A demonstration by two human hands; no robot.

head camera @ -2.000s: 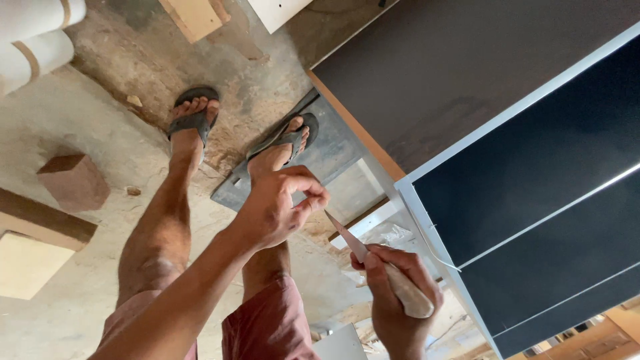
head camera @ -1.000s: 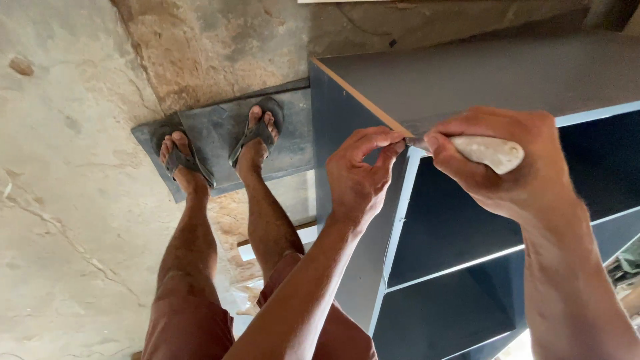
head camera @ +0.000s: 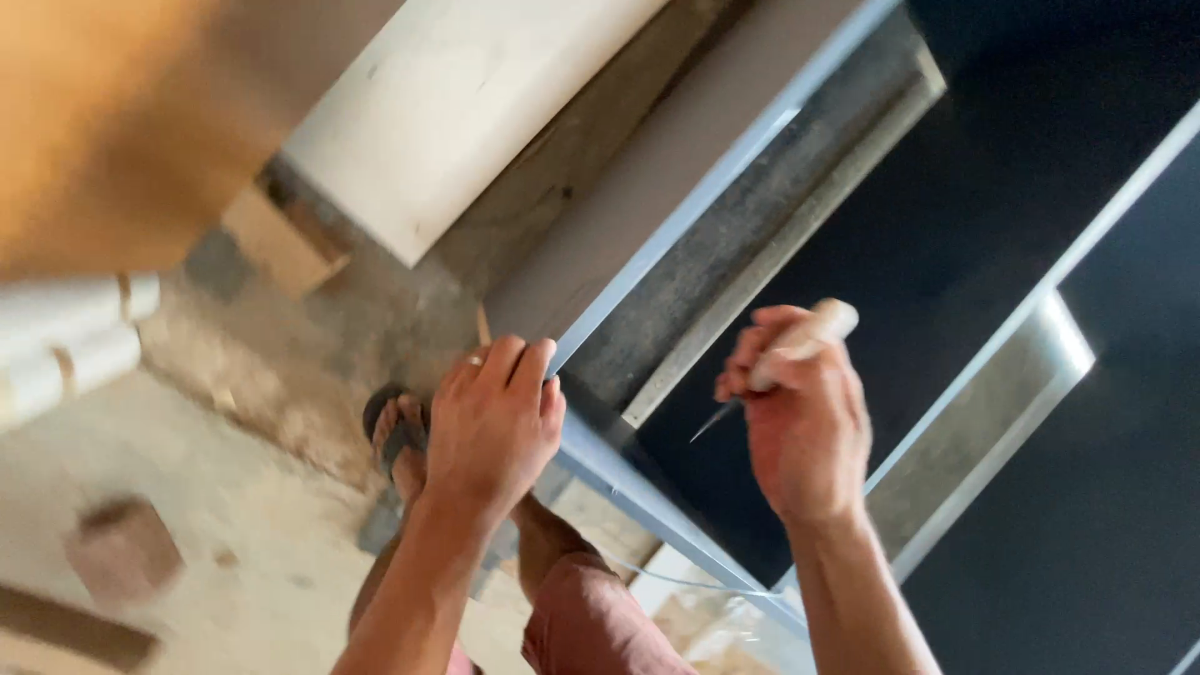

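Note:
My left hand [head camera: 492, 422] rests on the corner of a dark cabinet carcass, its fingers bent over the light edge strip [head camera: 684, 220]. Above the dark inner panel [head camera: 844, 272], my right hand [head camera: 806, 412] grips a knife [head camera: 802, 342] by its pale handle, the thin pointed blade aimed down and left, clear of the cabinet. A thin light strip [head camera: 675, 579] curves away from the cabinet's lower edge. The cabinet's grey-brown outer side [head camera: 637, 187] lies beyond my left hand.
A white board [head camera: 469, 112] and a blurred orange-brown panel [head camera: 122, 112] are at the upper left. White rolls [head camera: 75, 347] lie at the left edge. A brown block [head camera: 127, 553] and a wooden piece [head camera: 75, 628] are on the floor. My sandalled foot [head camera: 403, 431] stands beside the cabinet.
Both hands were together at the cabinet corner one second ago. Now the right hand with the knife is apart from the left, over the inner panel. The view has turned strongly.

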